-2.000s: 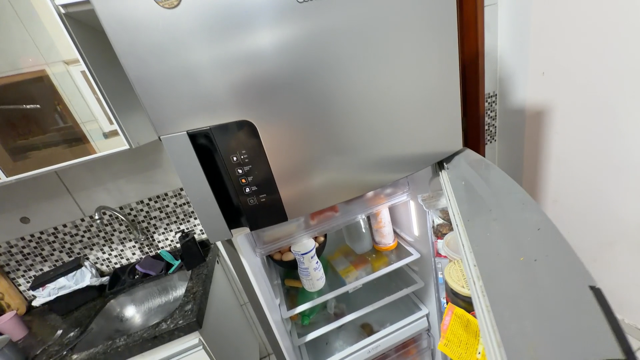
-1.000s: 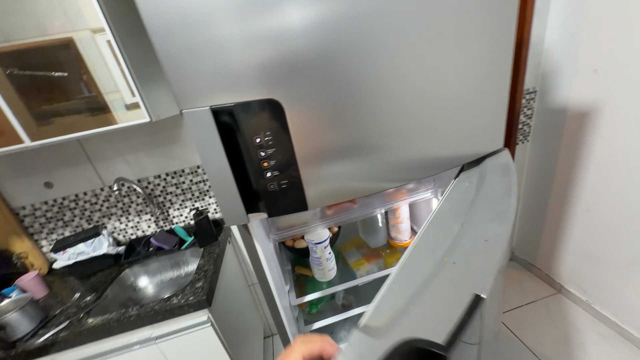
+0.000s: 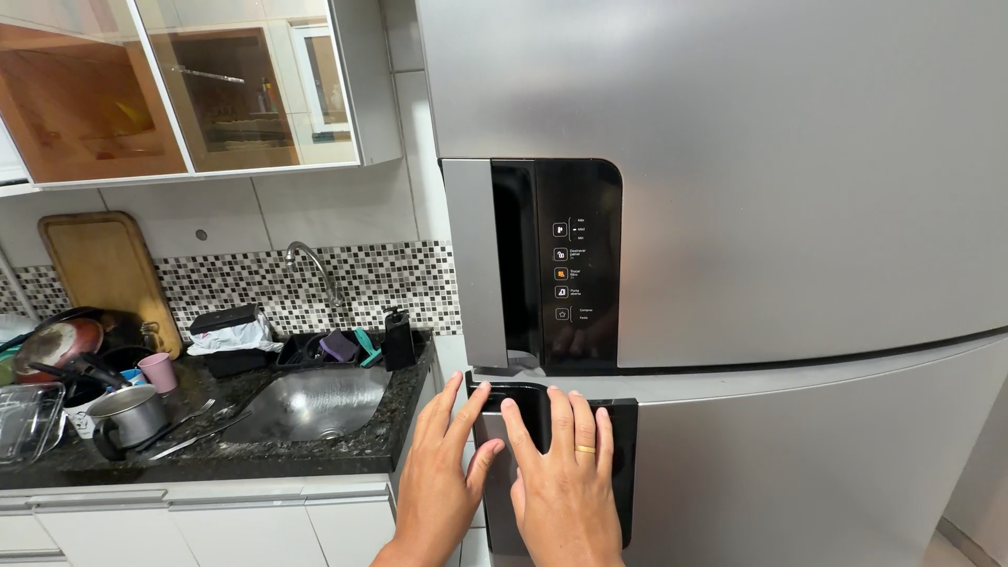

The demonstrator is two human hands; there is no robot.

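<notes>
Both hands rest against the handle area at the top left corner of the refrigerator's lower door (image 3: 756, 472), which is closed. My left hand (image 3: 441, 472) lies at the door's left edge, fingers apart and pointing up, holding nothing. Beside it, my right hand (image 3: 563, 472), with a gold ring, has its spread fingers on the black handle panel (image 3: 626, 480). Just above the fingertips is the black control panel (image 3: 583, 268) on the stainless steel upper door (image 3: 787, 173), with small icons, one lit orange.
At the left, a dark granite counter (image 3: 315, 465) holds a steel sink (image 3: 315, 402), a metal pot (image 3: 130, 417), a pink cup (image 3: 158, 372), a black soap dispenser (image 3: 398, 342) and a wooden cutting board (image 3: 114, 276). A glass-fronted cabinet (image 3: 354, 94) hangs above.
The lower refrigerator door has swung from open to closed, hiding the shelves with bottles and eggs. Both hands are now in view at its handle. The view has shifted.
</notes>
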